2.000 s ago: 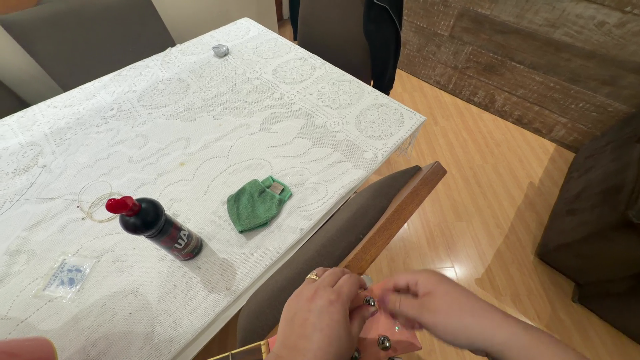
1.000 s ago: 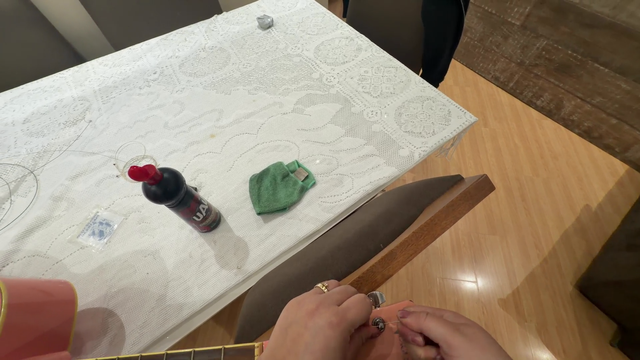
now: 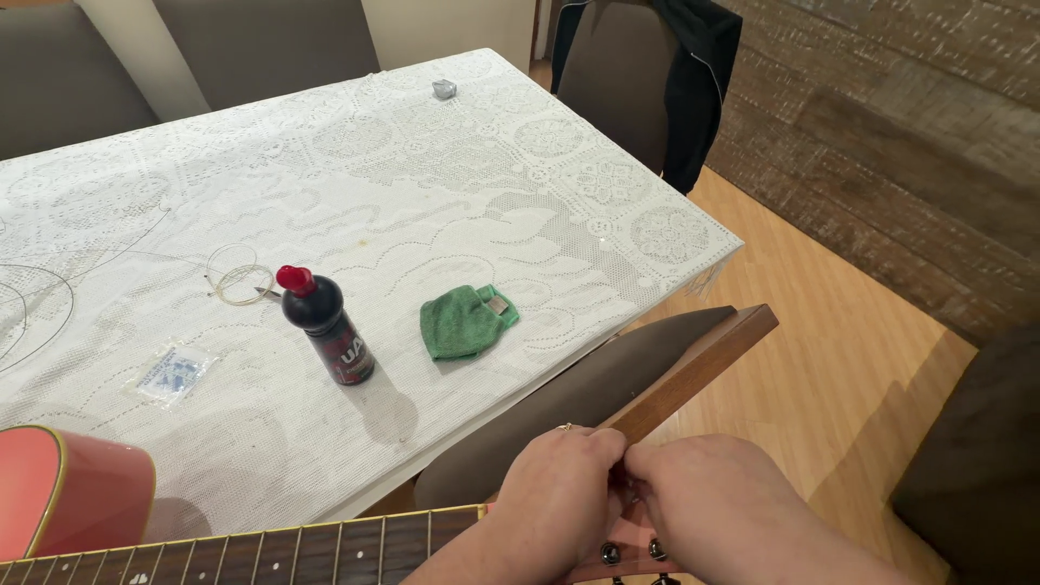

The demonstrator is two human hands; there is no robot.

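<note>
A pink guitar shows its body (image 3: pixel 106 487) at the lower left and its fretted neck (image 3: pixel 276 556) along the bottom edge. Its pink headstock (image 3: pixel 634 540) carries metal tuning machines (image 3: pixel 609 553) and lies partly under both hands. My left hand (image 3: pixel 561 496), with a ring on one finger, is over the near end of the headstock, fingers curled. My right hand (image 3: pixel 715 496) meets it at the headstock's far edge, thumb and fingers closed together. The fingertips of both hands are hidden, so what they pinch cannot be seen.
On the lace-covered table (image 3: pixel 504 187) are a black bottle with a red cap (image 3: pixel 329 329), a green cloth mitt (image 3: pixel 465 323), coiled strings (image 3: pixel 240 276), a clear packet (image 3: pixel 173 374) and a small grey item (image 3: pixel 444 88). A chair's wooden back rail (image 3: pixel 691 374) stands just beyond my hands.
My right hand, apart from the left two seconds ago, has come in against it at the headstock. The view has shifted, showing more of the guitar neck and body.
</note>
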